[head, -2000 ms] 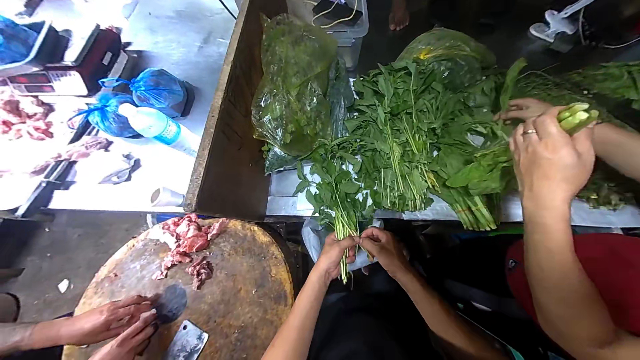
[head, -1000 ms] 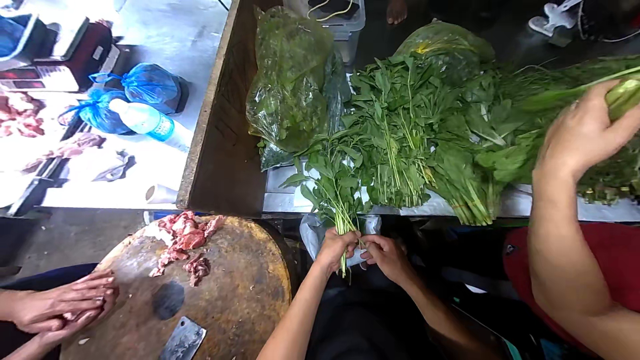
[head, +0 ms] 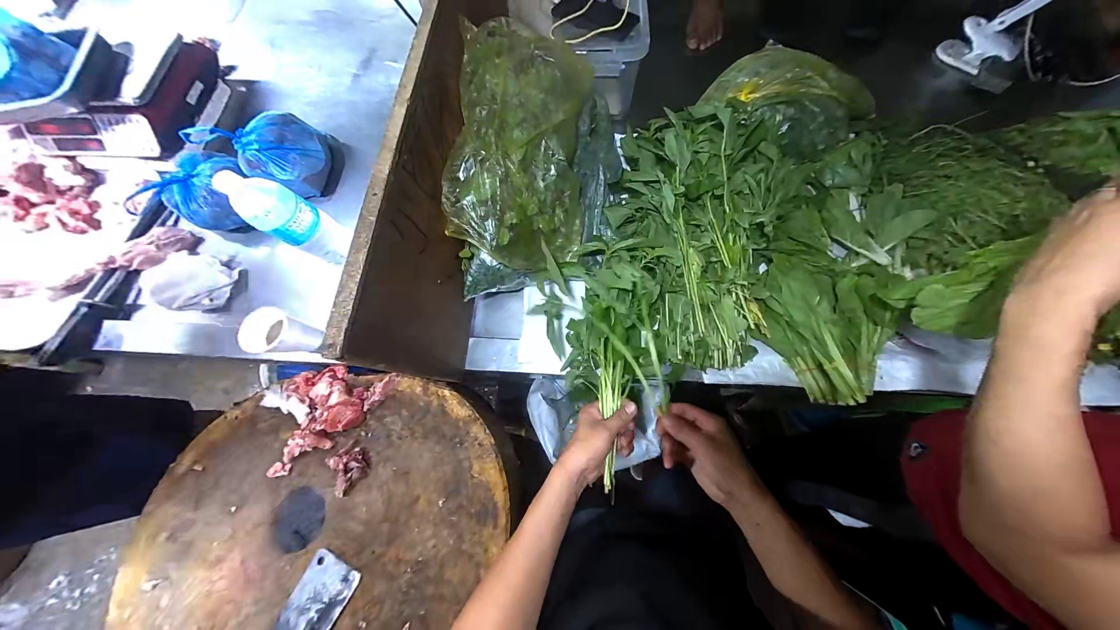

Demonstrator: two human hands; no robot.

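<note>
My left hand [head: 600, 440] is closed round the stems of a bunch of leafy greens [head: 612, 337], whose leaves point away from me. Just right of it, my right hand [head: 697, 444] pinches a single green stem [head: 654, 359] between thumb and fingers. A pale plastic bag [head: 549, 416] hangs at the table edge behind my hands. Beyond them lies a large heap of leafy greens [head: 700, 227] on the table, and to its right a bundle of broad-leaved greens [head: 827, 332]. A clear plastic bag of greens [head: 521, 149] rests against the wooden partition.
At left, a round wooden chopping block [head: 411, 516] carries raw meat scraps [head: 328, 402] and a cleaver [head: 319, 591]. Past the wooden board partition [head: 402, 219] are a plastic bottle [head: 271, 210], blue bags [head: 280, 153] and a scale [head: 131, 122]. A co-worker's arm [head: 1032, 420] reaches in from the right.
My right hand has drawn a stem apart from the bunch. The co-worker's arm at right has moved farther right. Another person's hands, earlier at the chopping block, have gone from view.
</note>
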